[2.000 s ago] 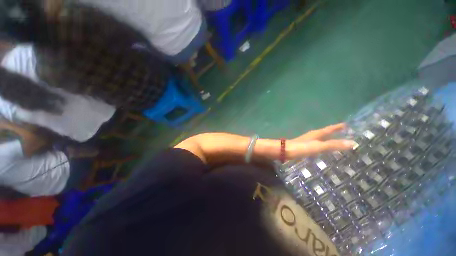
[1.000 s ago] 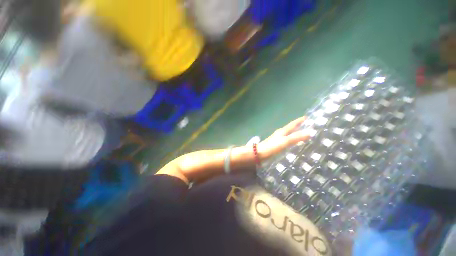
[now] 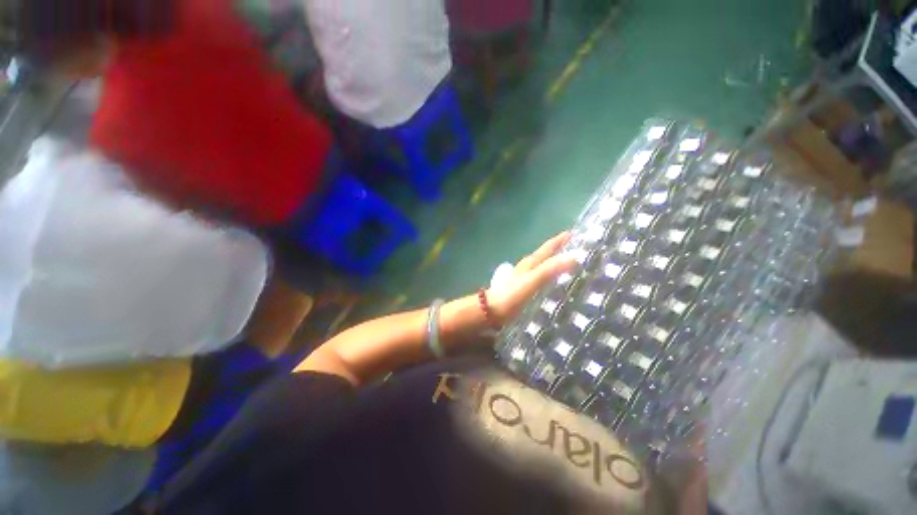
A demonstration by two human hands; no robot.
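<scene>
A stack of clear, shiny blister trays (image 3: 654,262), with rows of pockets holding dark units with bright white squares, is held tilted in front of my body. My left hand (image 3: 538,272) grips its left edge, fingers along the side and partly under it. The wrist has a red bead bracelet and a pale bangle. A blurred skin-coloured patch by the tray's lower edge may be my right hand (image 3: 694,488), mostly hidden; its grip cannot be made out.
Seated people in white (image 3: 131,251), red (image 3: 211,121) and yellow (image 3: 96,402) are on the left, with blue stools (image 3: 357,226) beside them. Green floor (image 3: 684,60) with a yellow line lies ahead. Brown cartons (image 3: 880,246) and a pale machine-like object (image 3: 855,433) are on the right.
The view has moved along the aisle past other seated people. Cartons and the pale object have come into view at right. The tray stack stays held and now sits further left in the picture.
</scene>
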